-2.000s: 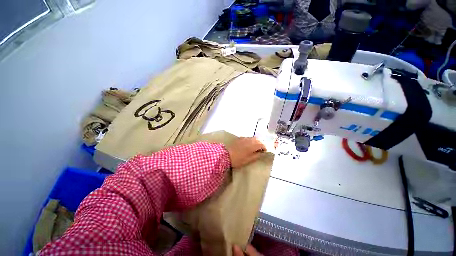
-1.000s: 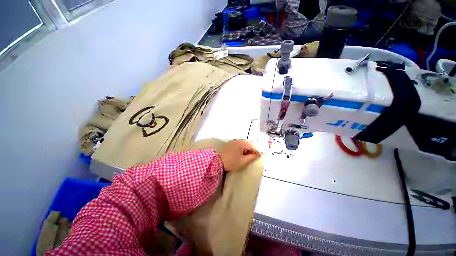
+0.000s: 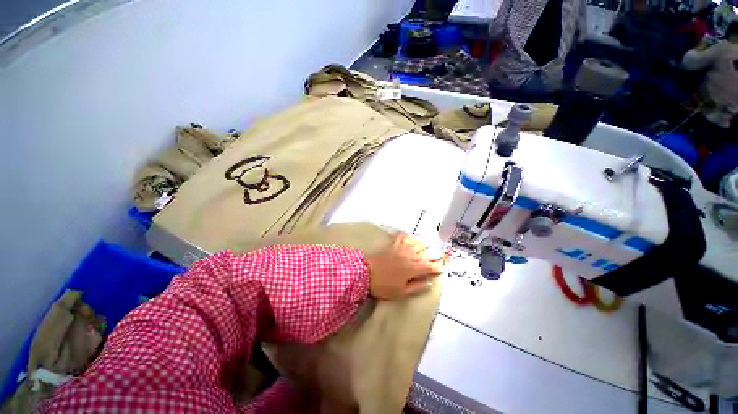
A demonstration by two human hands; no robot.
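Observation:
A khaki panel [image 3: 405,330] runs from beside the needle area down over the table's front edge towards my lap. My left hand [image 3: 405,267] lies on its upper end, fingers a little spread and blurred, fingertips just left of the presser foot [image 3: 463,236]. I see no pinch on the cloth. The white sewing machine [image 3: 566,174] stands to the right of the hand. My right hand is not in view. A finished pile [image 3: 324,133] of khaki panels, with a dark brown looped motif on top, lies left of the machine.
Scissors with red and yellowish handles [image 3: 573,287] lie under the machine arm. Dark snips [image 3: 678,394] and a black strap [image 3: 642,356] are at the right. A blue bin [image 3: 109,279] with khaki pieces stands lower left. Khaki bundles [image 3: 182,162] lie by the wall. A person is at the far right back.
My left hand has gone from fingers pinched together to fingers spread on the panel. My right hand, at the bottom edge two seconds ago, is out of view. The camera view has shifted.

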